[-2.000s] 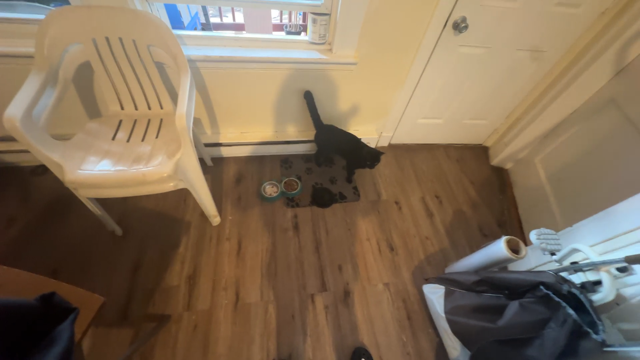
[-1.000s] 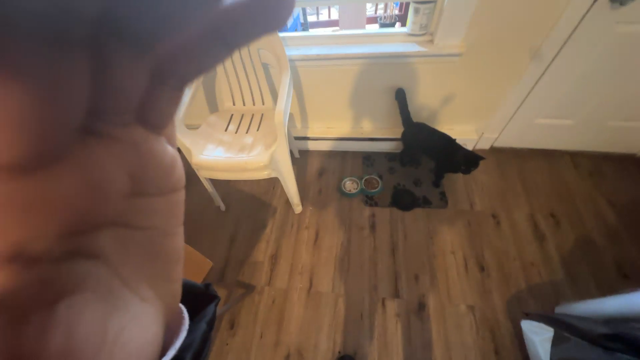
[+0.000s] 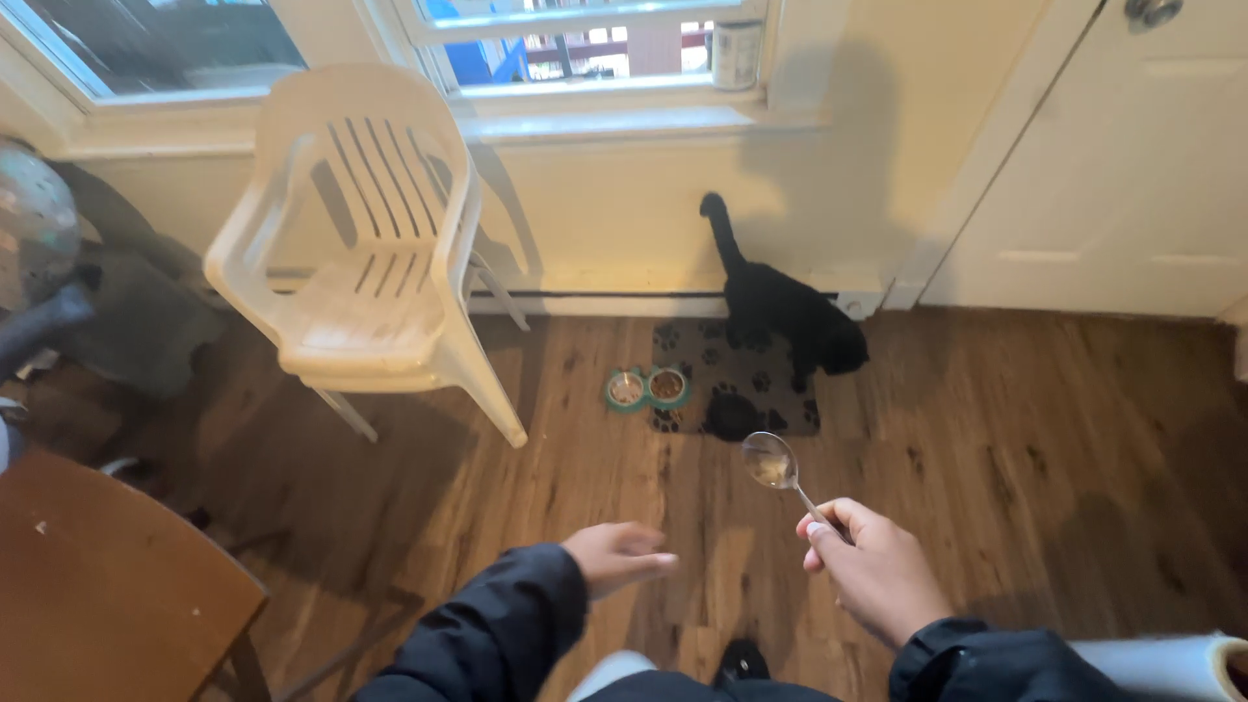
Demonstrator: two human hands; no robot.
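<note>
My right hand [image 3: 873, 565] grips the handle of a metal spoon [image 3: 770, 461], whose bowl bears a small pale lump. To its left, my left hand [image 3: 619, 559] is held out over the floor with nothing visible in it. Beyond the hands, a black cat [image 3: 785, 312] stands with raised tail on a grey paw-print mat [image 3: 756, 366], its head turned to the right. A teal double bowl [image 3: 645, 388] at the mat's left edge has pale contents on one side and brown pieces on the other. A dark round object [image 3: 731, 414] lies at the mat's front edge.
A white plastic armchair [image 3: 366, 312] stands by the window at left. A brown wooden surface [image 3: 117, 575] juts in at lower left. A white door [image 3: 1121, 175] is at right, and a white roll [image 3: 1160, 663] at lower right. A can [image 3: 736, 56] sits at the window.
A hand that filled the left of the view one second ago is no longer close to the camera. Both hands now show low in view, the right one with the spoon. The cat remains on the mat.
</note>
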